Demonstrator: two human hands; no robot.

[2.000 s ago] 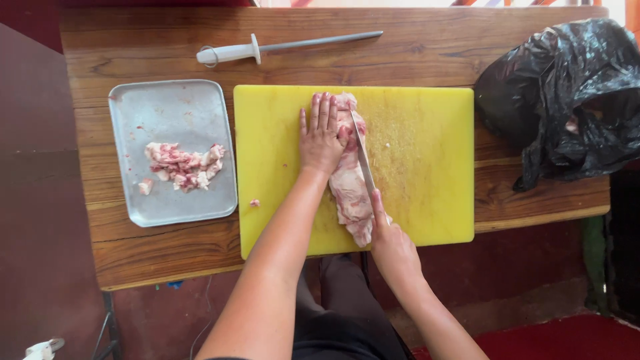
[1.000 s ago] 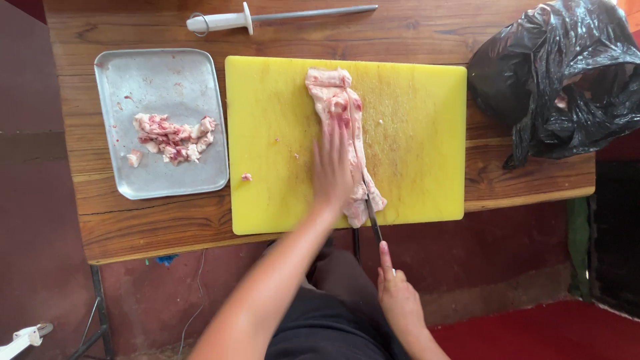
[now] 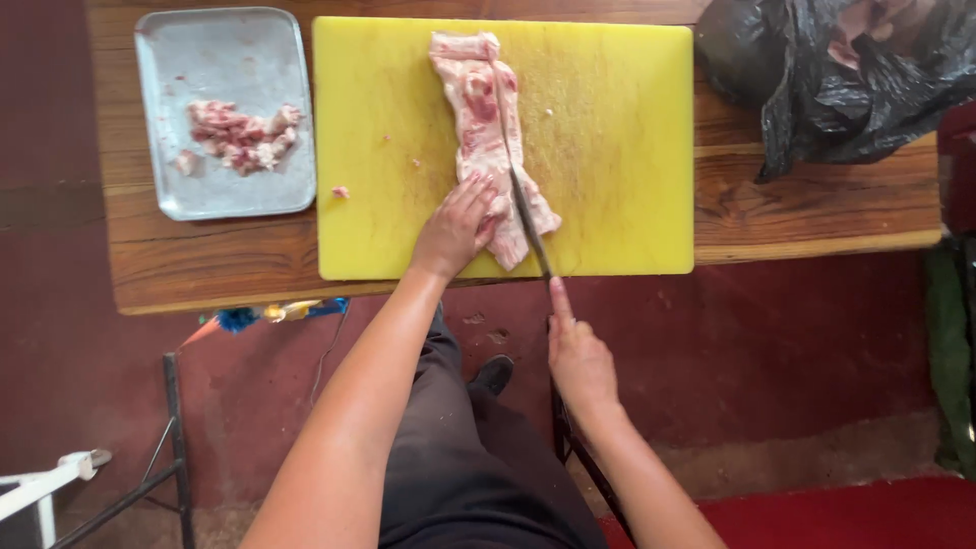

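Note:
A long strip of pale, fatty raw meat (image 3: pixel 479 114) lies lengthwise on a yellow cutting board (image 3: pixel 618 152). A lengthwise cut parts a narrow right strip from the wider piece, and the two diverge at the near end. My left hand (image 3: pixel 456 227) presses flat on the lower part of the meat, holding no tool. My right hand (image 3: pixel 581 352) grips a long knife (image 3: pixel 531 221), its index finger stretched along the top. The blade lies in the cut, and its tip is near the middle of the meat. The knife's handle is mostly hidden by the hand.
Left of the board, a metal tray (image 3: pixel 229 200) holds small meat pieces (image 3: pixel 242 137). A black plastic bag (image 3: pixel 854 99) with meat showing inside sits at the right on the wooden table (image 3: pixel 816 217). Small scraps (image 3: pixel 340 192) dot the board.
My left hand has moved down the meat towards the near end, and my right hand has drawn the knife nearer to me. The cut strip now diverges at the near end. The view has shifted.

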